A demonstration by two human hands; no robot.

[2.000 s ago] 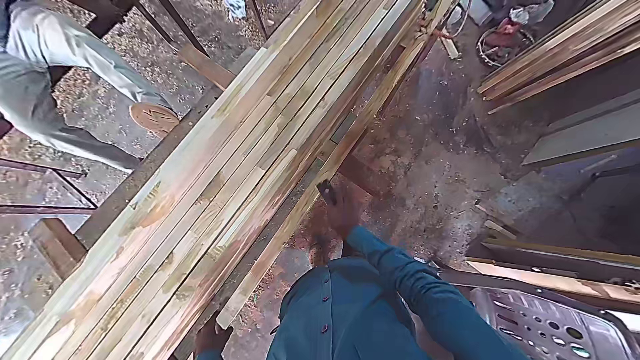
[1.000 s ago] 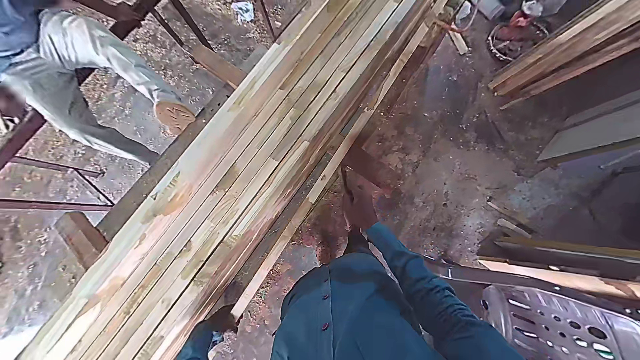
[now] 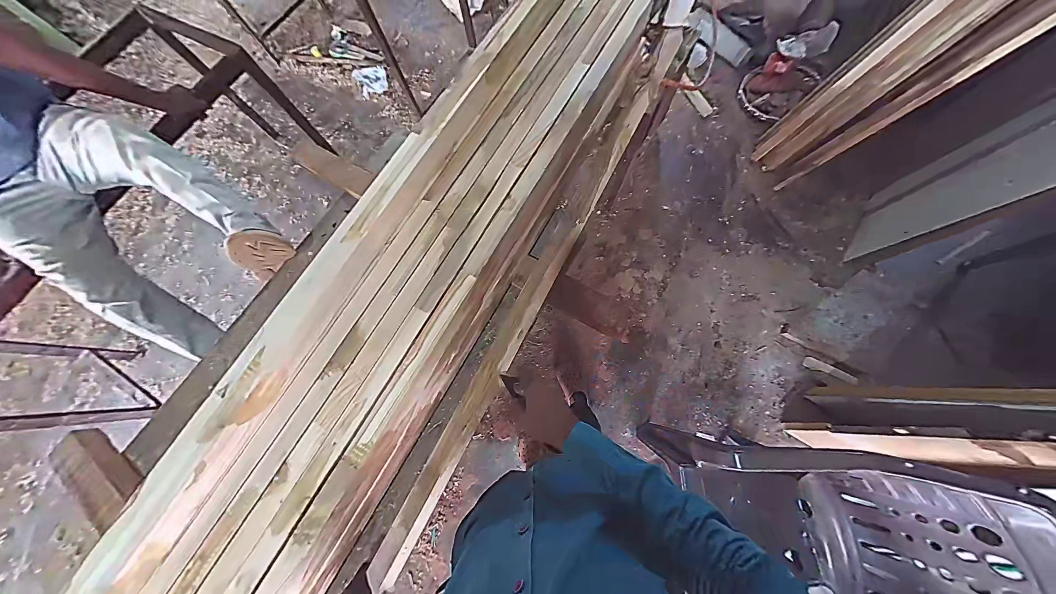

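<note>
Long narrow wooden strips (image 3: pixel 396 313) lie side by side in a diagonal stack across the view. Along the stack's near side runs a separate thin wooden strip (image 3: pixel 470 396). My right hand (image 3: pixel 544 412), in front of my body, is closed around a small dark object (image 3: pixel 513 385) beside this strip; what the object is cannot be made out. My left hand is out of view past the bottom edge.
Across the stack a person in light trousers (image 3: pixel 107 231) sits with one sandal sole turned this way. A dark beam (image 3: pixel 223 355) borders the stack's far side. More boards (image 3: pixel 891 82) stand upper right, above a wire basket-like item (image 3: pixel 780 87). A perforated plastic chair (image 3: pixel 924 528) is at lower right.
My right hand has moved down along the near strip, closer to my body. My left hand, earlier at the strip's lower end, has gone out of view.
</note>
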